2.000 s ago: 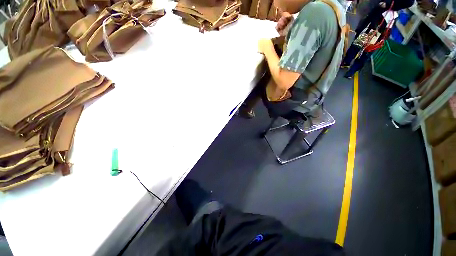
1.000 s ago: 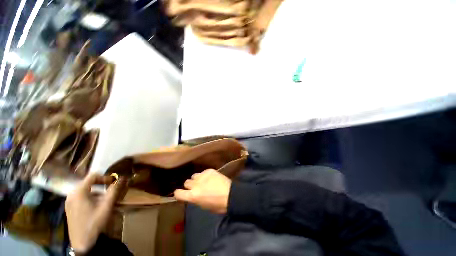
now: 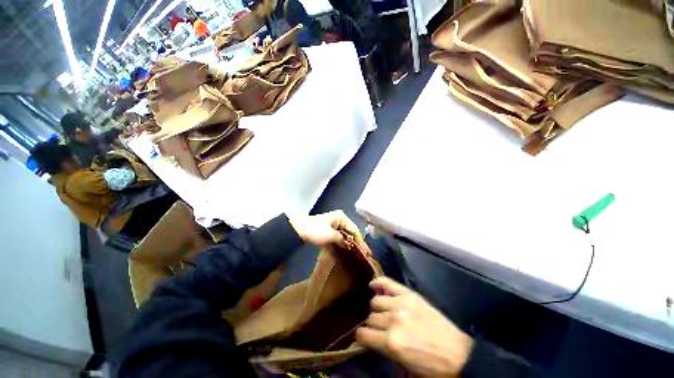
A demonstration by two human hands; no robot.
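A tan-brown handbag (image 3: pixel 295 314) lies open-mouthed in my lap, its interior dark. My left hand (image 3: pixel 329 228) grips the far end of the bag mouth, with a small darker piece at the fingertips. My right hand (image 3: pixel 414 328) holds the right rim of the mouth, fingers curled over the edge. The lower bag and the fingertips inside it are partly hidden. A green-handled tool (image 3: pixel 595 211) with a thin dark cord lies on the white table at the right, apart from my hands.
The white table (image 3: pixel 473 214) holds brown bag stacks (image 3: pixel 510 66) at its back. A neighbouring white table (image 3: pixel 303 140) bears more bags (image 3: pixel 196 111). An open carton (image 3: pixel 166 251) stands on the floor at left. Seated people (image 3: pixel 92 192) are at far left.
The view has swung left, then shifted again. Both hands still hold the bag; my left hand has moved to the far end of its mouth. The green tool stays on the table.
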